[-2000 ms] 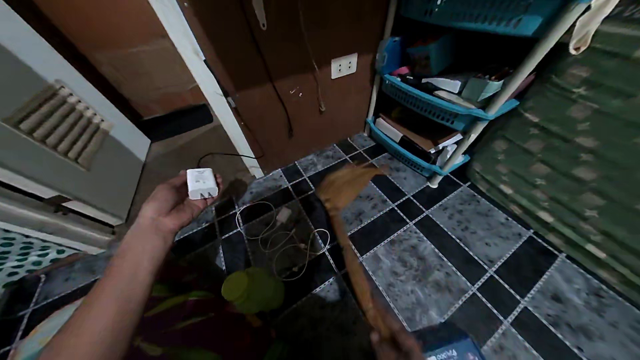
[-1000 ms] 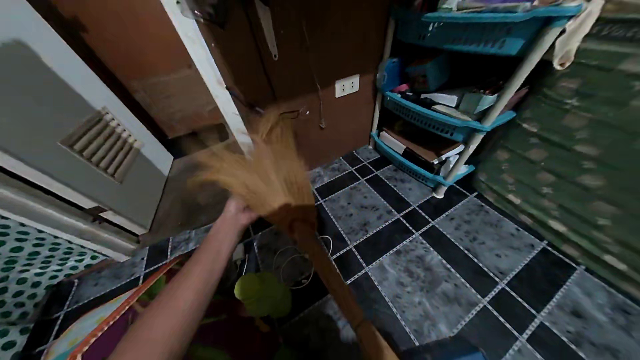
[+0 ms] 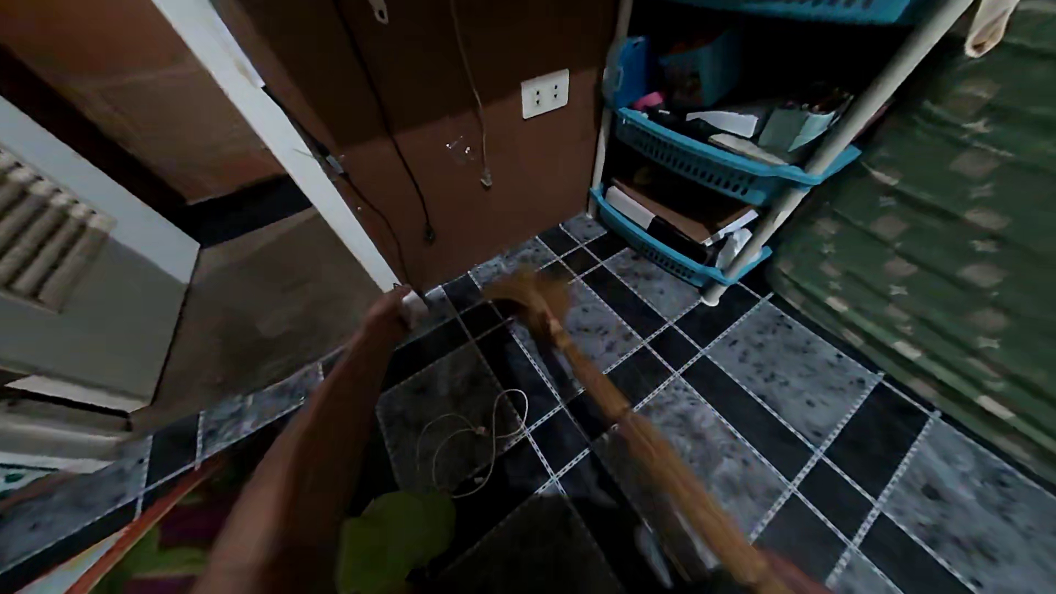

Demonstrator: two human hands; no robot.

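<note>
My left hand [image 3: 391, 313] reaches toward the foot of the white door frame, its fingers around a small white plug adapter [image 3: 413, 308]. Low at the right, my right hand [image 3: 788, 575] is partly cut off by the frame edge and grips the handle of a soft broom [image 3: 660, 454]. The broom's blurred straw head [image 3: 532, 295] is over the tiles, to the right of my left hand. Between my arms, a thin white cable [image 3: 493, 437] lies in loops on the tiled floor.
A blue plastic shelf rack [image 3: 709, 169] with boxes and papers stands against the brown wall, near a white wall socket [image 3: 545, 94]. Dark cords [image 3: 396, 148] hang there. A green patterned mattress [image 3: 949, 239] is at the right, a louvred door [image 3: 91, 247] at the left.
The white adapter, held up in front of me two seconds ago, is now low by the door frame in my left hand. The broom head, raised across the view one second ago, is lower.
</note>
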